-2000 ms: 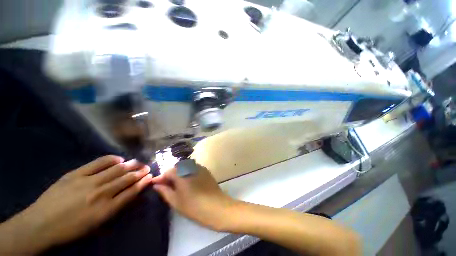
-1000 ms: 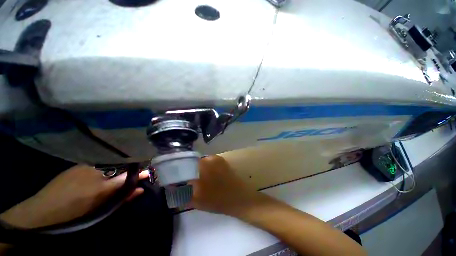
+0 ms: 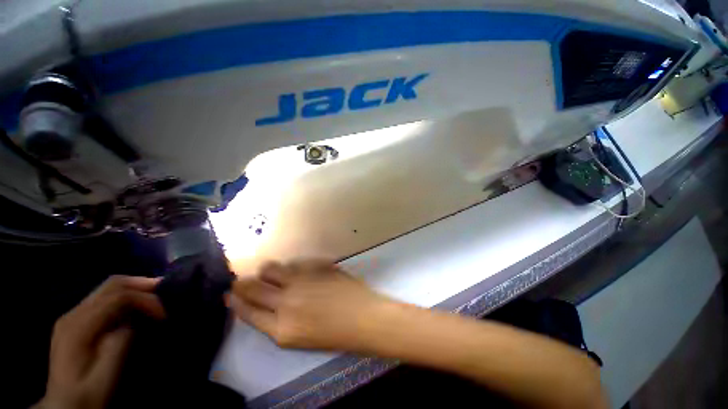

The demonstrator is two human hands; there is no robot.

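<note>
The black fabric [image 3: 191, 319] lies at the left, with a bunched part raised beside the needle area. My left hand [image 3: 104, 335] pinches this raised part between thumb and fingers. My right hand [image 3: 307, 303] is slightly blurred over the front edge of the cream machine bed [image 3: 375, 192], its fingertips at the cloth's right edge; whether they grip it is unclear. The white sewing machine head [image 3: 479, 72] with "JACK" lettering is above. A grey cylindrical knob [image 3: 185, 242] stands just behind the bunched cloth. The presser foot and needle cannot be made out.
The tension dial [image 3: 49, 120] is at the far left of the head. The control panel [image 3: 623, 72] is at its right end. A small black box [image 3: 579, 176] with cables sits right of the bed. The ruler-marked table edge [image 3: 511, 275] runs across the front; dark material hangs below it.
The view has shifted right and lower along the machine head. My left hand now holds the cloth bunched up, where it lay flat on it earlier. My right hand is now clear of the tension dial.
</note>
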